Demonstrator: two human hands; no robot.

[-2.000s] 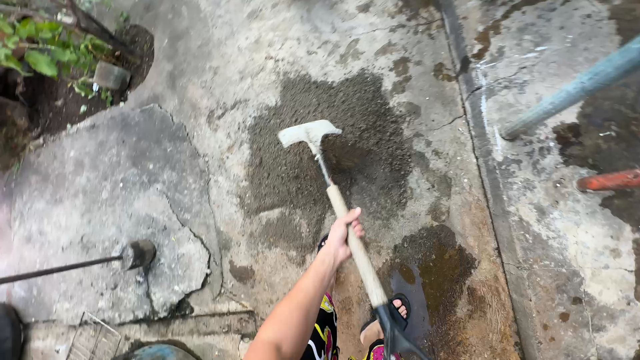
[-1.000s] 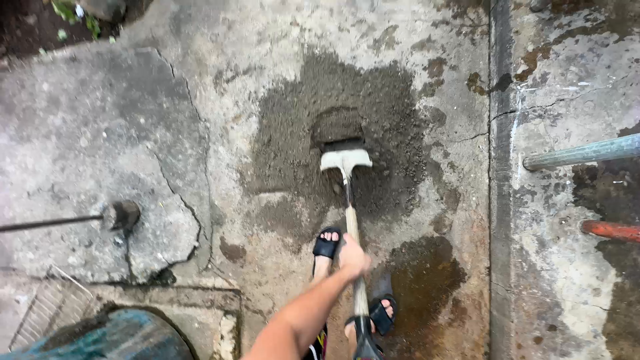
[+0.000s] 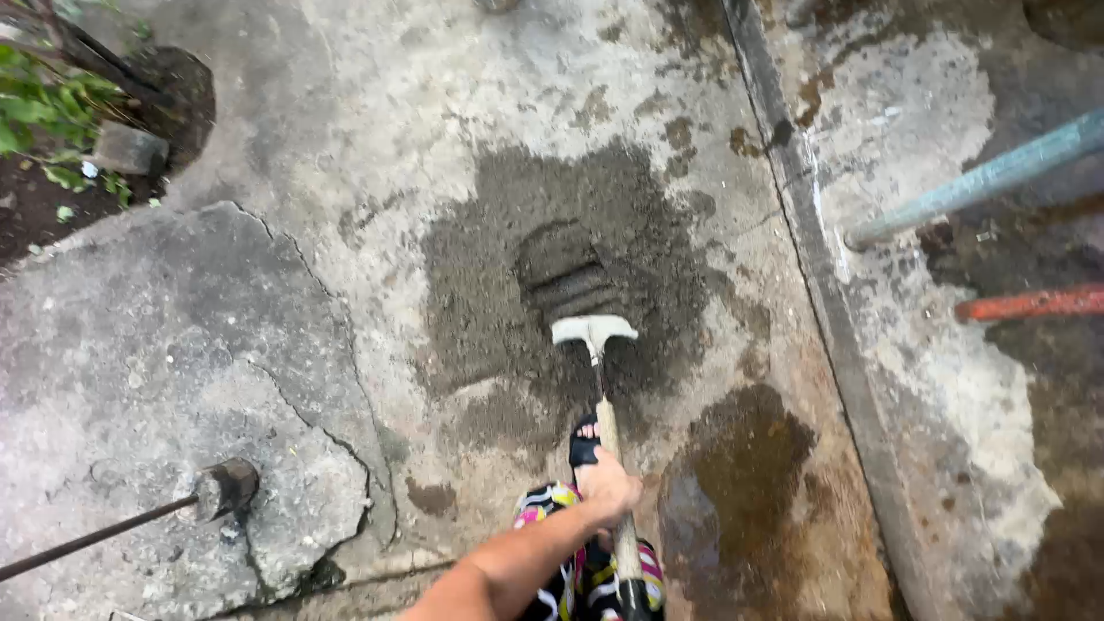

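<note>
My left hand point(image 3: 611, 490) is closed around the wooden shaft of a shovel point(image 3: 607, 424), low in the head view. The shaft runs up from a black grip part at the bottom edge to a metal neck and a whitish blade top point(image 3: 595, 329). The blade meets a spread patch of wet grey mortar point(image 3: 483, 285) on the concrete ground; its lower part is hidden. Just beyond the blade, the mortar has a hollow with ridges across it. My right hand is not in view.
A sandalled foot point(image 3: 585, 444) stands beside the shaft. Blue point(image 3: 975, 185) and red point(image 3: 1035, 304) pipes are at right. A rod with a blocky end point(image 3: 226, 488) lies lower left, a planting bed with a stone block point(image 3: 129, 148) upper left. Brown wet patch point(image 3: 742, 474) at lower right.
The mortar, without a plain hollow two seconds ago, had one a second ago and now shows a larger, ridged one. The shovel has moved from over the patch toward my feet. My left hand keeps its hold.
</note>
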